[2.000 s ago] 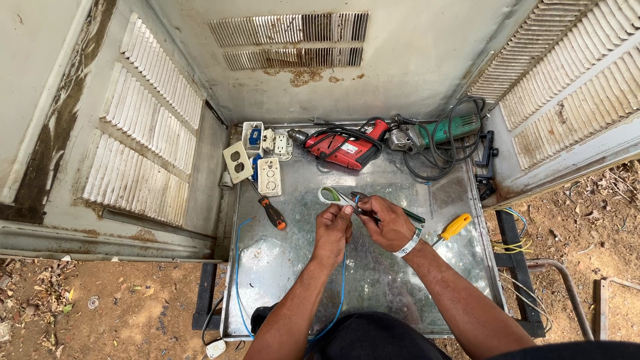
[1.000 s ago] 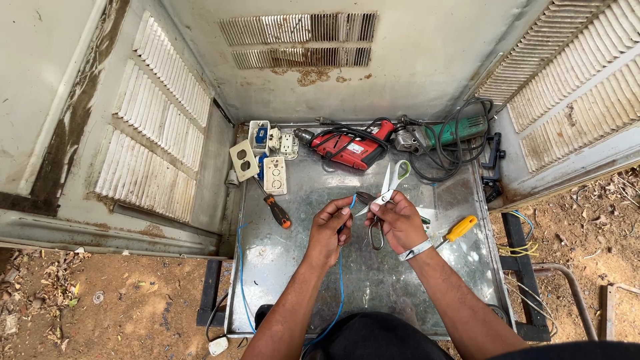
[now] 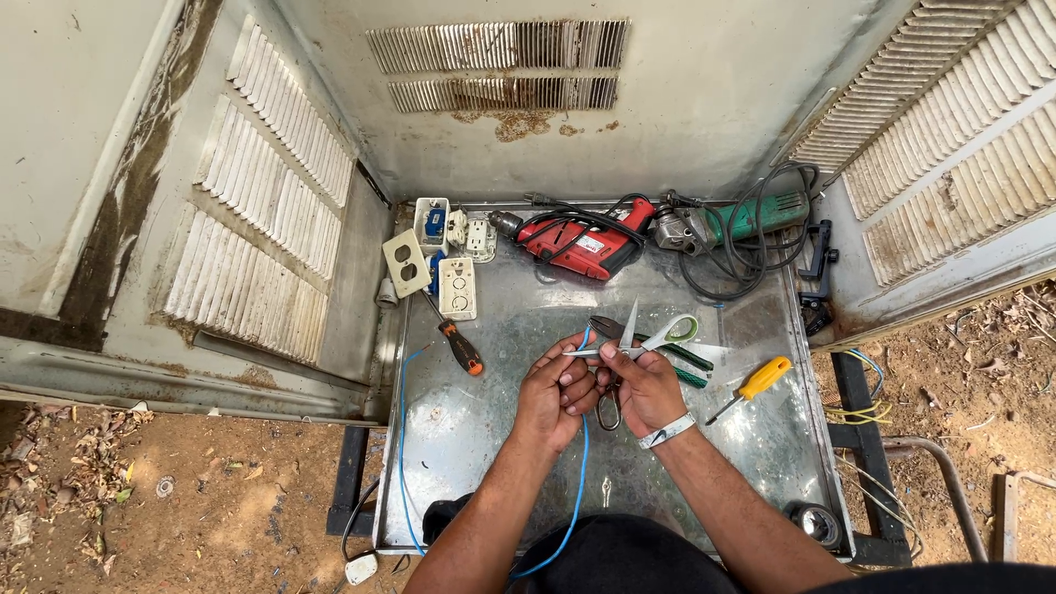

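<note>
My left hand (image 3: 561, 388) pinches a blue insulated wire (image 3: 584, 470) near its end, and the wire hangs down toward my lap. Scissors (image 3: 631, 346) are in my right hand (image 3: 648, 388), blades spread, one blade against the wire at my left fingertips. One scissor handle loop is green and white; the other bare metal loop hangs below my fingers. Just beyond the right hand, green-handled pliers (image 3: 686, 356) rest on the metal tray (image 3: 487, 495). A yellow-handled screwdriver (image 3: 763, 378) lies to the right, and an orange-and-black screwdriver (image 3: 462, 351) to the left.
A red corded drill (image 3: 586, 243) and a green angle grinder (image 3: 759, 216) lie along the back. White outlet boxes (image 3: 457, 289) and an outlet cover plate (image 3: 406, 262) sit at back left. Vented metal panels surround the tray. A tape roll (image 3: 817, 524) is at front right.
The scissors have turned in my right hand from upright to sideways, with a blade now at the wire. Both hands are closer together than a second ago.
</note>
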